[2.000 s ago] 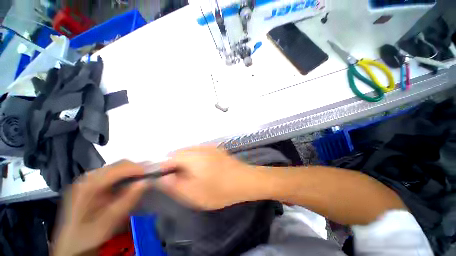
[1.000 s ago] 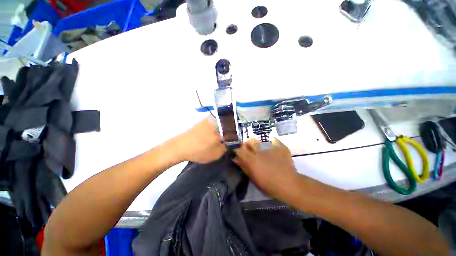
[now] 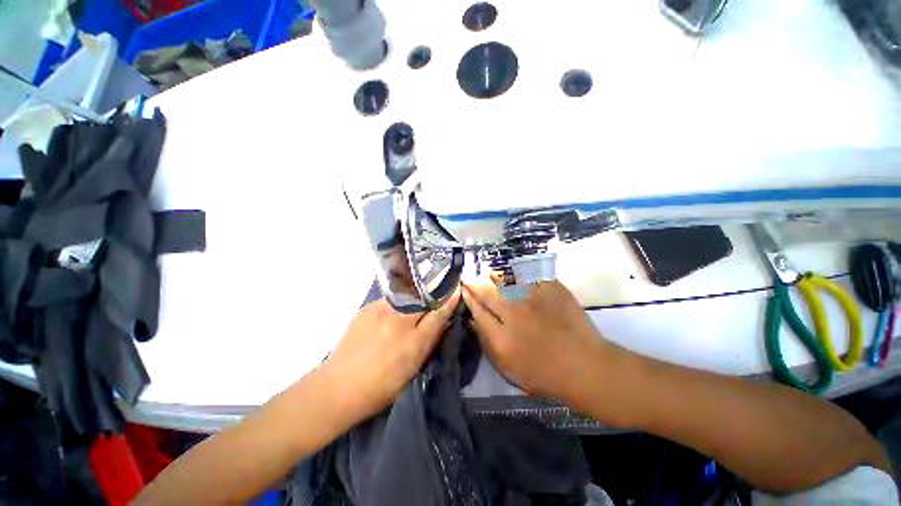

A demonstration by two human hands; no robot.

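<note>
The dark grey garment (image 3: pixel 420 445) runs from the needle area down over the table's front edge. The white sewing machine (image 3: pixel 632 128) has a blue stripe, and its shiny metal parts hide the needle and the garment's edge. My left hand (image 3: pixel 380 346) is just left of the needle area, fingertips pressed on the cloth beside the shiny guard (image 3: pixel 425 267). My right hand (image 3: pixel 533 331) is just right of it, pinching the cloth near the presser foot. The two hands nearly touch at the fingertips.
Dark grey strip pieces (image 3: pixel 99 217) with a small white patch are piled at left. A smartphone (image 3: pixel 680 252), scissors with green and yellow handles (image 3: pixel 830 326) and a black oval object (image 3: pixel 873 277) lie at right. Blue crates (image 3: pixel 203 30) stand behind at left; a red container (image 3: pixel 117 469) is below.
Two seconds ago the hands held the garment off the table's front edge; then they went to the needle area. Since one second ago my left hand has moved back towards me.
</note>
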